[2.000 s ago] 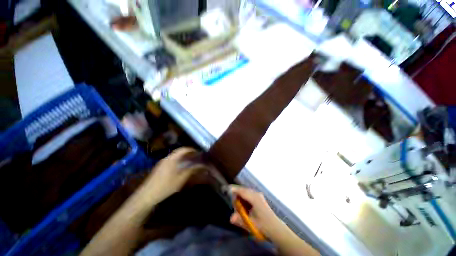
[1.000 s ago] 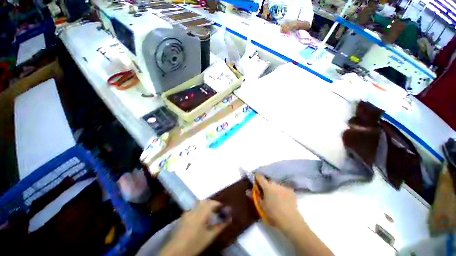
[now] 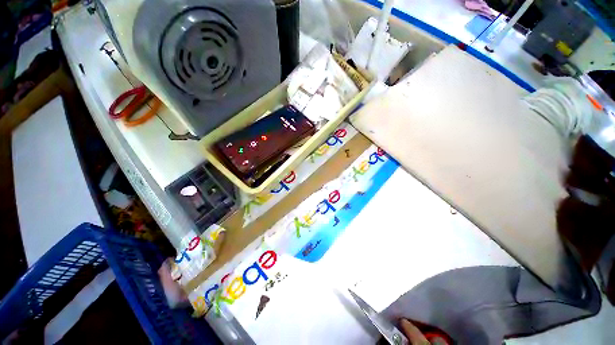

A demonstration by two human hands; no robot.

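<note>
My right hand (image 3: 419, 333) is cut off by the bottom edge; only fingers show, at the red-orange handle of the scissors (image 3: 377, 318). The silver blades point up and left over the white table. The grey side of a fabric piece (image 3: 465, 296) lies just right of the scissors and curves to the right. Brown fabric pieces (image 3: 588, 202) are heaped at the right edge. My left hand is out of the picture.
A cream tray (image 3: 273, 185) holds a phone and white scraps beside a grey machine end (image 3: 202, 64). Printed "ebay" tape (image 3: 246, 276) crosses the white table. A beige board (image 3: 472, 155) lies behind the grey fabric. A blue basket (image 3: 125, 276) stands lower left.
The view has moved closer to the tray and tape. My left hand and the brown band by it have left the picture. My right hand and scissors now show at the bottom edge.
</note>
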